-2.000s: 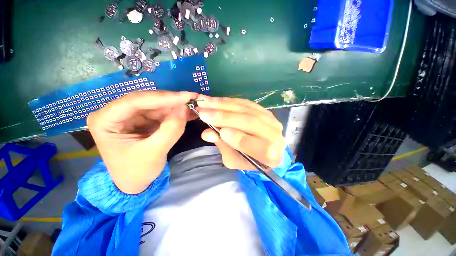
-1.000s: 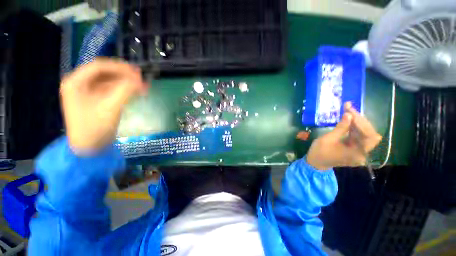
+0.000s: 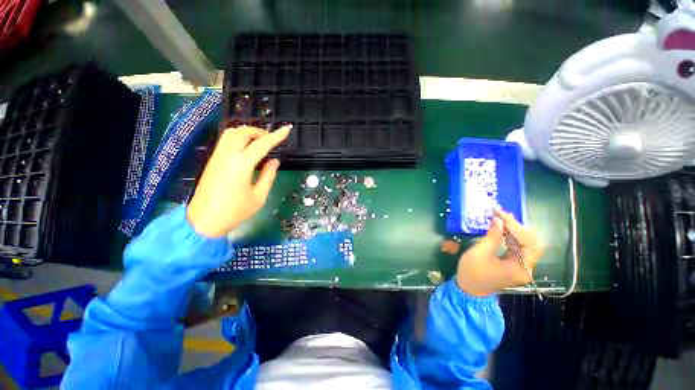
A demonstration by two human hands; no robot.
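My left hand [image 3: 235, 179] is over the front left part of the black blister tray [image 3: 324, 156]. Its thumb and fingers are apart and no part shows in it. A few dark pieces lie in the tray's left pockets. My right hand [image 3: 499, 259] holds the silver tweezers [image 3: 520, 255], tips at the front of the blue parts bin [image 3: 520, 183]. Small white parts [image 3: 480, 187] lie in the bin. The pile of small dark components [image 3: 335, 206] lies in front of the tray. The blue backing sheet [image 3: 286, 255], with rows of white squares, lies along the bench edge, left of centre.
Two round white discs [image 3: 312, 181] lie among the components. A tan scrap [image 3: 450, 247] lies left of my right hand. Spare blue strips [image 3: 171, 145] and a tray stack [image 3: 76, 160] stand left. A white fan [image 3: 625, 122] and more stacked trays [image 3: 648, 251] are right.
My hands, together over the bench edge at first, have parted. My left hand has moved from the left side onto the tray. My right hand stays by the bin. The view has tilted up.
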